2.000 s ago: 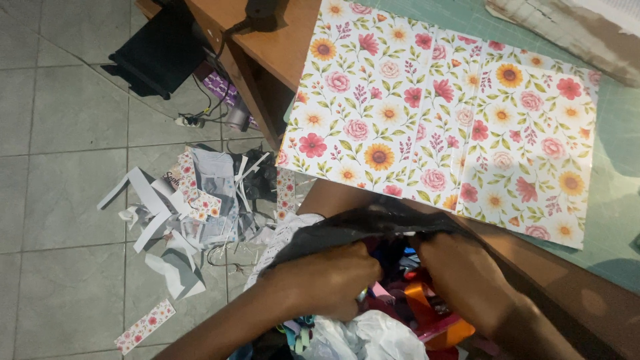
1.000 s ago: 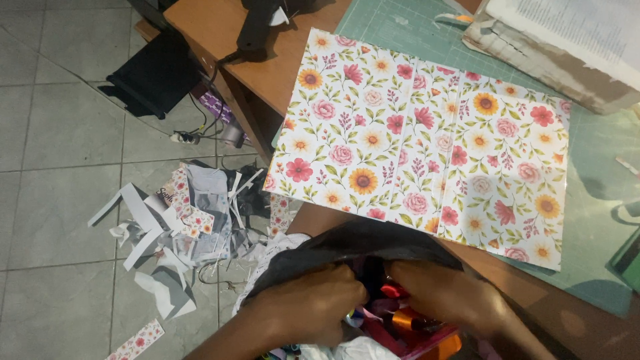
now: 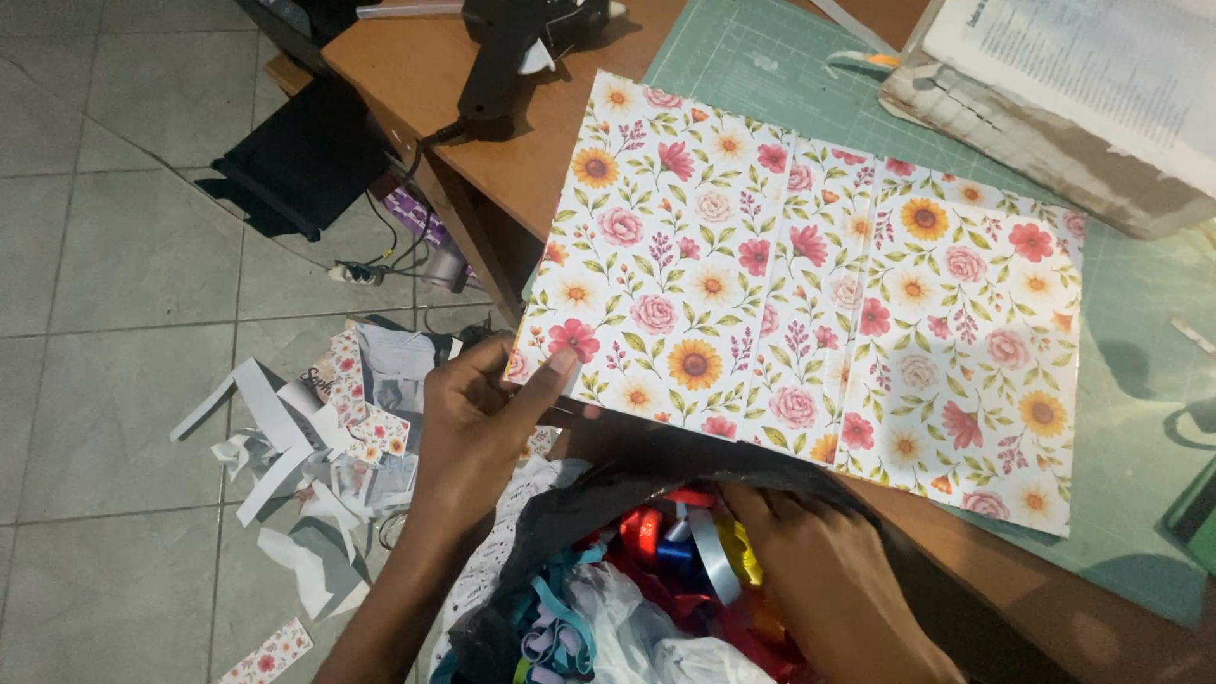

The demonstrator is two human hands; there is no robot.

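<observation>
A floral-patterned book cover (image 3: 712,285) with two creases down its middle lies flat over the cutting mat and the table edge. My left hand (image 3: 484,418) pinches its lower left corner, thumb on top. Below it, a black plastic bag (image 3: 560,513) stands open, filled with coils of red, blue, yellow and teal ribbon (image 3: 646,537) and a clear plastic bag (image 3: 617,617). My right hand (image 3: 817,551) reaches into the bag at its right side, fingertips hidden by the rim, so what it holds cannot be told.
A black hot glue gun (image 3: 494,76) lies on the wooden table (image 3: 408,57). An old book with worn page edges (image 3: 1073,104) rests on the green cutting mat (image 3: 741,57). Paper scraps (image 3: 275,418), a black box-like object (image 3: 294,152) and cables (image 3: 356,274) are on the tiled floor.
My left hand has left the bag's opening and moved up to the corner of the floral cover. The right hand stays at the bag. More of the ribbons shows.
</observation>
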